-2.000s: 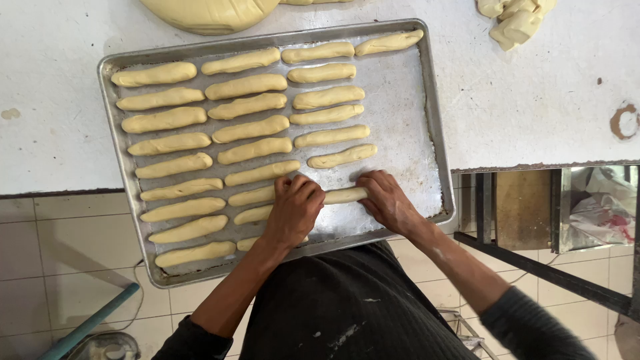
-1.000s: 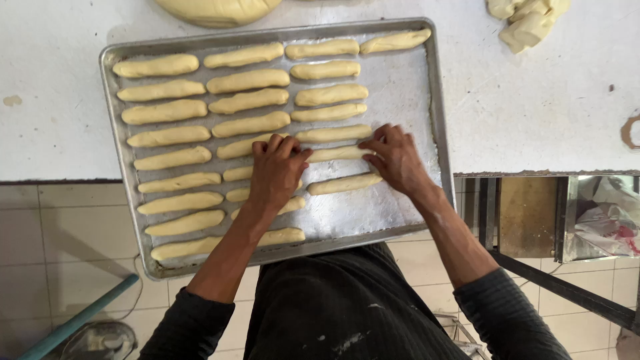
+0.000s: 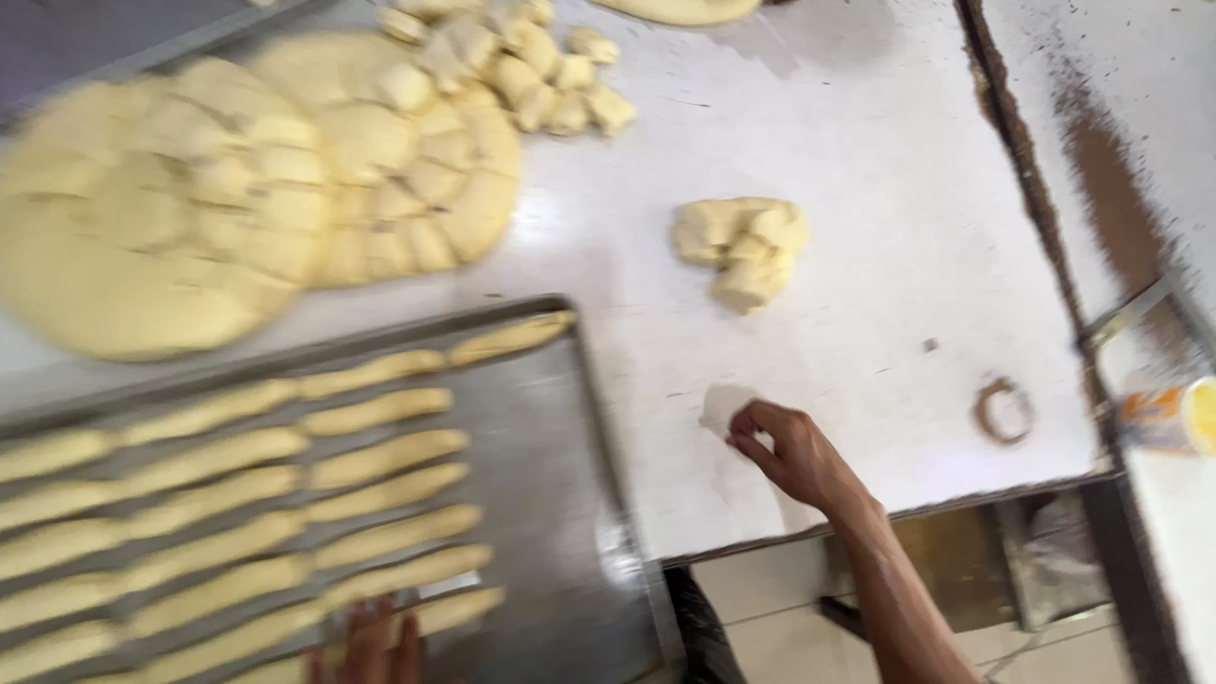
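A metal sheet tray (image 3: 608,475) at lower left holds rows of dough strips (image 3: 380,408). At the bottom edge my left hand (image 3: 375,641) is over the tray, its fingers against the lowest strip of the right-hand column; blur and the frame's edge hide most of it. My right hand (image 3: 784,446) hovers over the white tabletop right of the tray, fingers curled, palm hidden. Above it on the table lies a small heap of dough pieces (image 3: 741,247). Two large rounds of scored dough (image 3: 161,218) rest behind the tray, with cut dough pieces (image 3: 532,71) on and beside the right round.
Another tray (image 3: 171,47) stands at upper left, and more dough (image 3: 684,8) shows at the top edge. A ring-shaped brown stain (image 3: 1003,410) marks the table. Toward the right are a brown-edged gap (image 3: 1016,161) between table surfaces and a white and orange tub (image 3: 1173,418).
The view has swung up and to the right. My right hand has left the tray and is now over the table. My left hand remains at the tray. Another strip now lies in the right-hand column.
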